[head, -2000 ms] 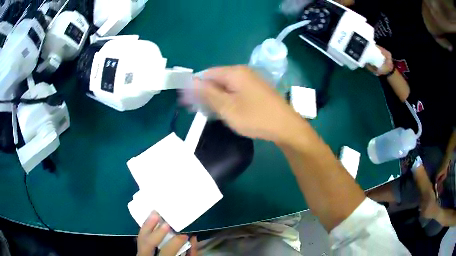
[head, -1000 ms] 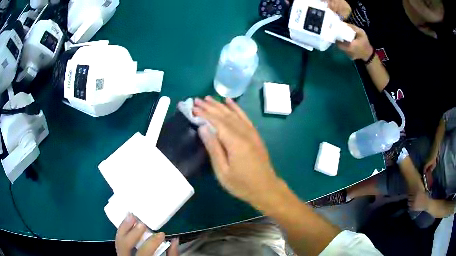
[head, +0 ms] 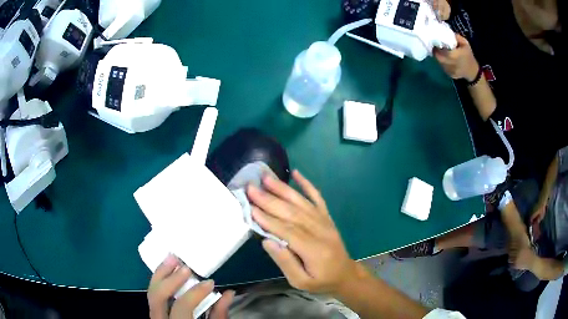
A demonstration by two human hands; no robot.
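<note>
A white security camera (head: 193, 215) with a black ball head (head: 252, 149) lies at the near edge of the green mat. One white antenna (head: 204, 134) sticks up from its far side. My left hand (head: 182, 290) grips the bracket at its near end, at the bottom of the picture and partly cut off. My right hand (head: 302, 233) presses a pale grey cloth (head: 254, 176) against the black head where it meets the white housing. The palm and the lower part of the head under my right hand are hidden.
Several white cameras (head: 140, 87) stand at the left. A squeeze bottle (head: 312, 80) and a white block (head: 360, 121) are beyond my right hand. Another block (head: 417, 199) and bottle (head: 475, 178) lie right. A neighbour's hands (head: 459, 57) hold a camera at the upper right.
My right hand with the cloth has come down from above the bracket area and antenna onto the black head. My left hand keeps its grip. The neighbour's camera has moved and turned.
</note>
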